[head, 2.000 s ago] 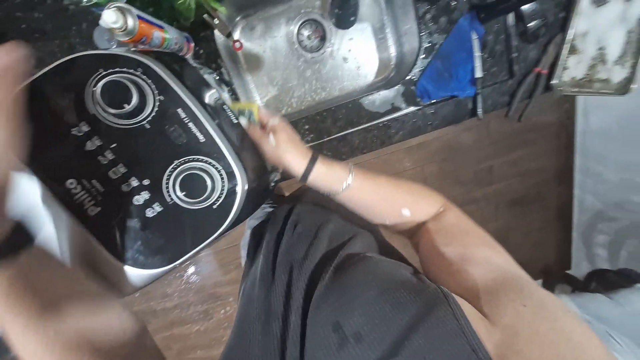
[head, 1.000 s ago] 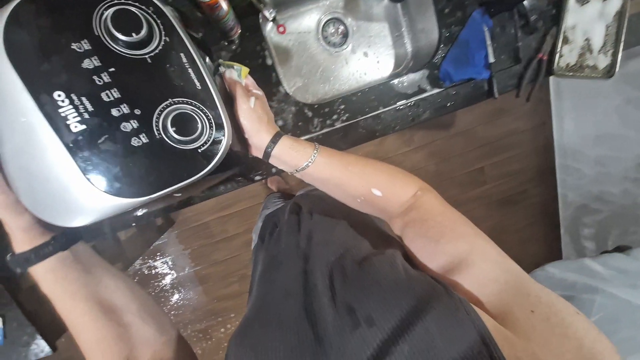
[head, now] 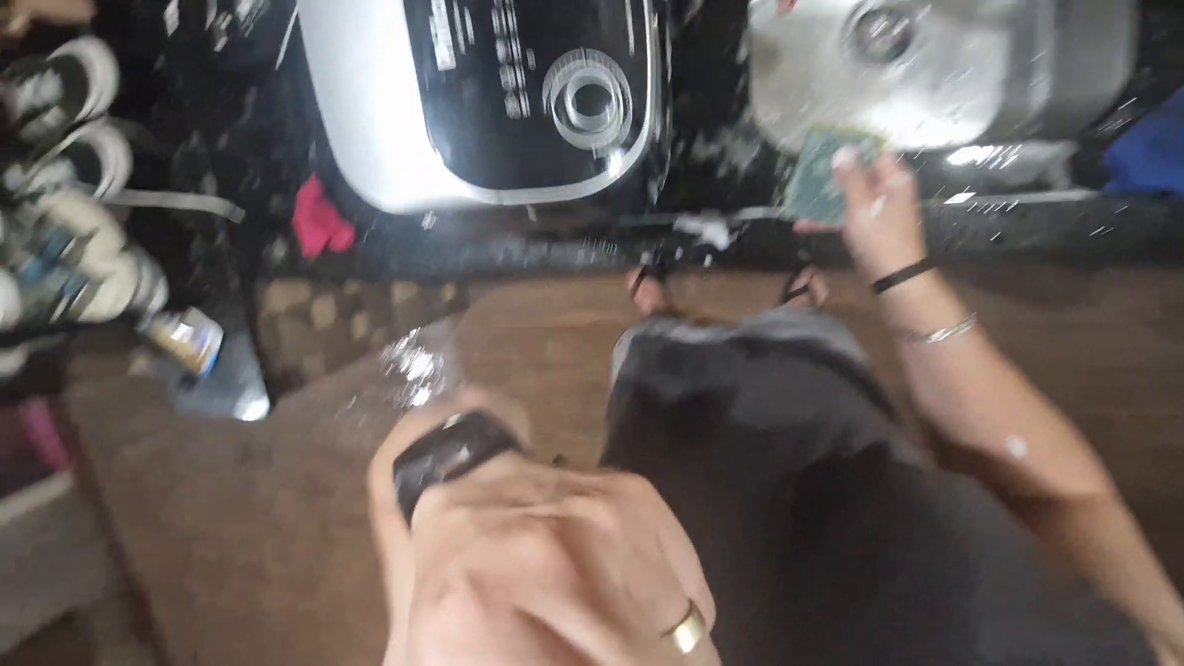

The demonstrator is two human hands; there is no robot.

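Observation:
In the head view, my right hand (head: 881, 208) holds a green scouring sponge (head: 816, 185) at the near edge of the stainless steel sink (head: 795, 83). White foam spots its fingers. My left hand (head: 546, 564), large and blurred, is raised close to the camera, its back showing, with a dark wristband and a ring; its fingers are hidden. A black and silver air fryer oven (head: 370, 102) with a round dial sits on the counter left of the sink, apart from both hands.
A pinkish-red cloth (head: 320, 220) lies on the wet black counter (head: 518, 242). White cups or dishes (head: 92, 231) are gathered at the left. A blue cloth (head: 1149, 153) is right of the sink. Feet in sandals show beneath the counter edge.
My left hand has left the side of the air fryer oven and come up close to the camera. My right hand has moved from beside the oven to the sink edge with the sponge.

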